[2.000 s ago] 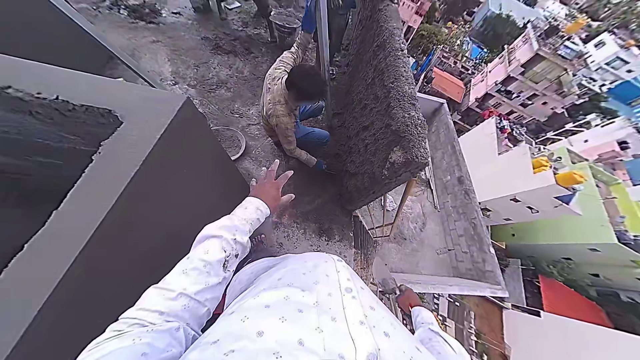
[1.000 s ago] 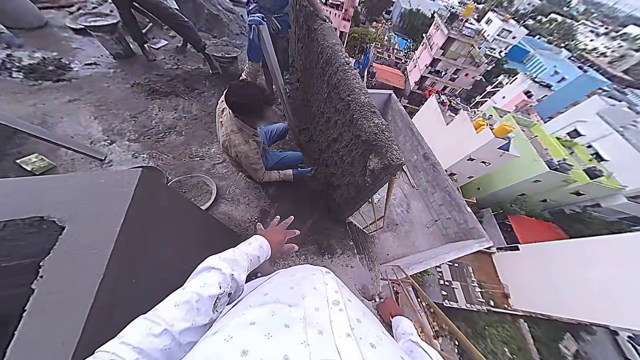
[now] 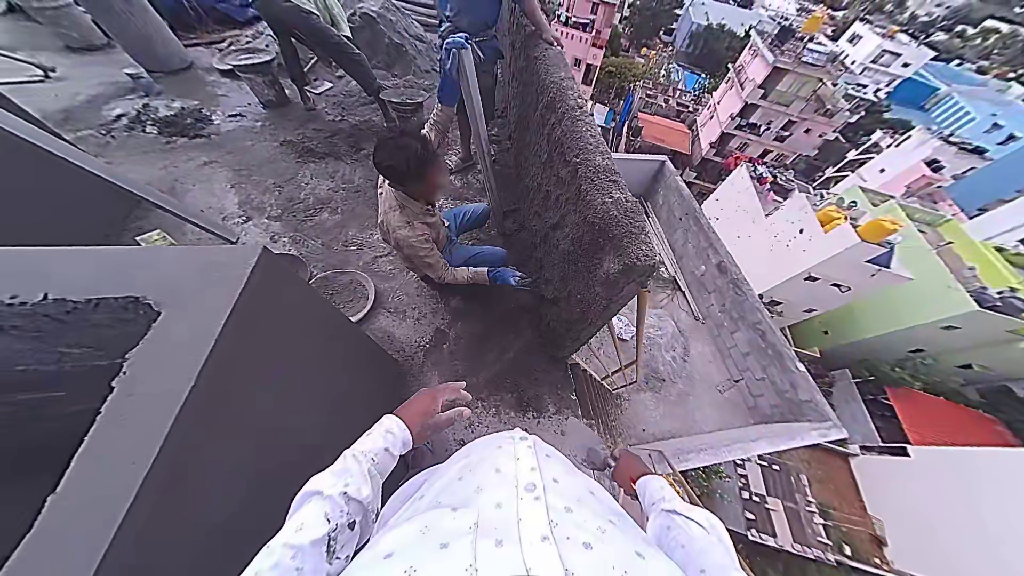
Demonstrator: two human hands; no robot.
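Observation:
My left hand [image 3: 434, 412] is held out palm down above the rough floor, fingers slightly bent and holding nothing. Low on the right, my right hand [image 3: 630, 470] is curled around the handle of what looks like a trowel [image 3: 594, 454], its grey blade hard to tell from the floor. Ahead of both hands stands a low wall [image 3: 576, 184] coated in rough mortar. A co-worker [image 3: 424, 224] in blue gloves sits beside it, one hand low at the wall's base. The co-worker's other, raised glove is on a long straightedge [image 3: 478, 120] leaning near the wall.
A round mortar pan [image 3: 370, 296] lies left of the co-worker. A smooth grey block [image 3: 240, 400] fills the lower left. Further back are buckets [image 3: 260, 76] and other people's legs. Beyond the wall's end lie a drop, a lower ledge [image 3: 752, 344] and bamboo poles [image 3: 642, 336].
My left hand's fingers, spread wide before, are now closer together and more bent. The co-worker remains seated at the wall. The view has shifted.

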